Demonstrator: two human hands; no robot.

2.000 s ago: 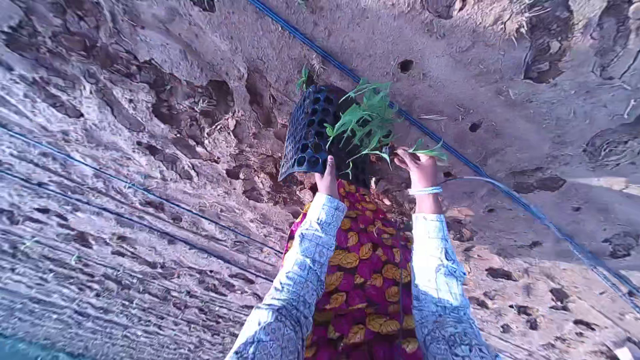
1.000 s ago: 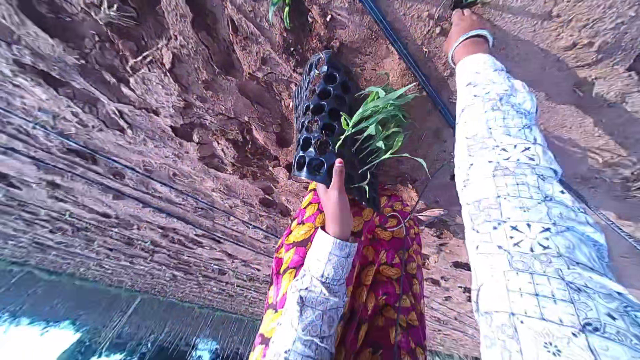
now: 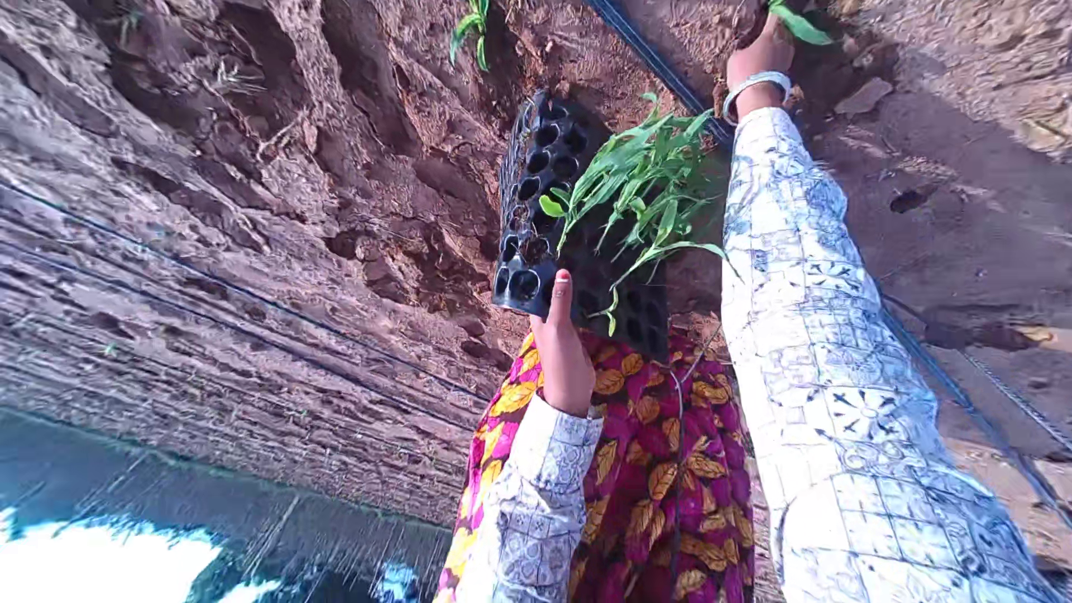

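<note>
My left hand (image 3: 565, 356) grips the near edge of a black plastic seedling tray (image 3: 536, 209), thumb on top. The tray is bent, with bare round cells along its left side and a bunch of long-leaved green seedlings (image 3: 641, 188) on its right side. At the top edge of the view my right hand (image 3: 762, 63), with a light bangle at the wrist, reaches down to the soil beyond the drip line. A green seedling (image 3: 800, 23) shows right by its fingers; the fingertips are hidden, so its grip cannot be made out.
A dark drip line (image 3: 649, 54) runs diagonally over the brown soil between tray and right hand. Another young plant (image 3: 473, 33) stands in the soil beyond the tray. Thin lines (image 3: 243, 293) cross the ground at left. Patterned magenta and yellow cloth (image 3: 662, 469) covers my lap.
My right hand has gone from beside the tray's seedlings out to the soil across the drip line, where it stays. My left hand keeps hold of the tray. The view has come closer to the tray.
</note>
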